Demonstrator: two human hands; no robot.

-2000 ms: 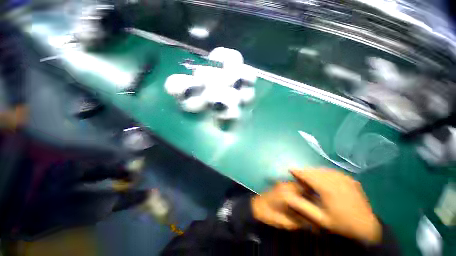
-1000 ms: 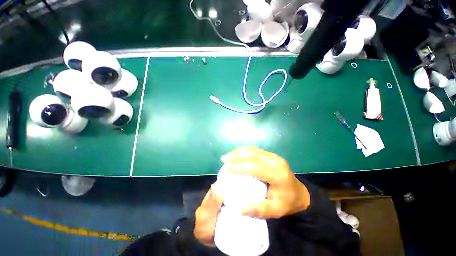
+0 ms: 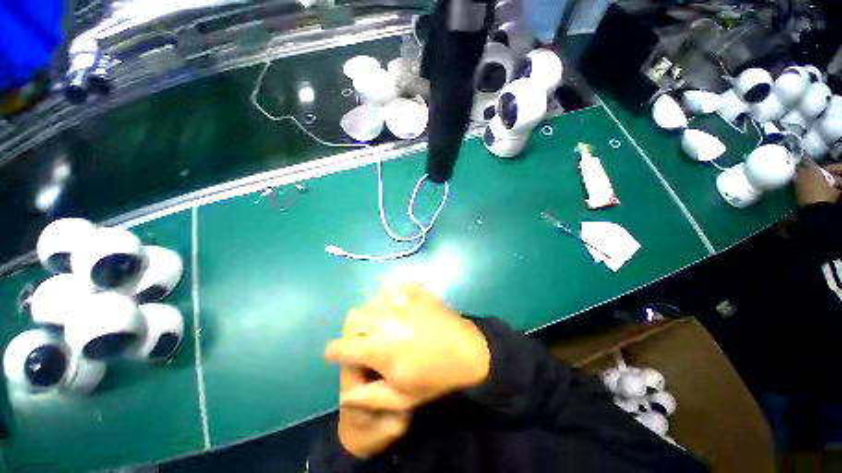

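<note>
My right hand [image 3: 411, 342] lies over my left hand [image 3: 367, 423], low in the middle of the view at the front edge of the bench. The fingers are bunched together and slightly blurred. No white part shows between them, so I cannot tell if they hold anything. A white cable [image 3: 378, 256] lies looped on the green bench just beyond my hands. A black electric screwdriver [image 3: 450, 111] hangs tip down above the cable's loop.
Assembled cameras [image 3: 109, 325] are piled at left. White shells [image 3: 383, 118] and cameras [image 3: 520, 104] stand at the rear. A tube [image 3: 596, 180] and cloth [image 3: 609, 244] lie at right. An open box [image 3: 715, 393] holds white parts. Another person's hand [image 3: 814, 183] is at far right.
The view has turned to the right. The white camera that showed in my hands one second ago is not visible now. My right hand has come over my left hand.
</note>
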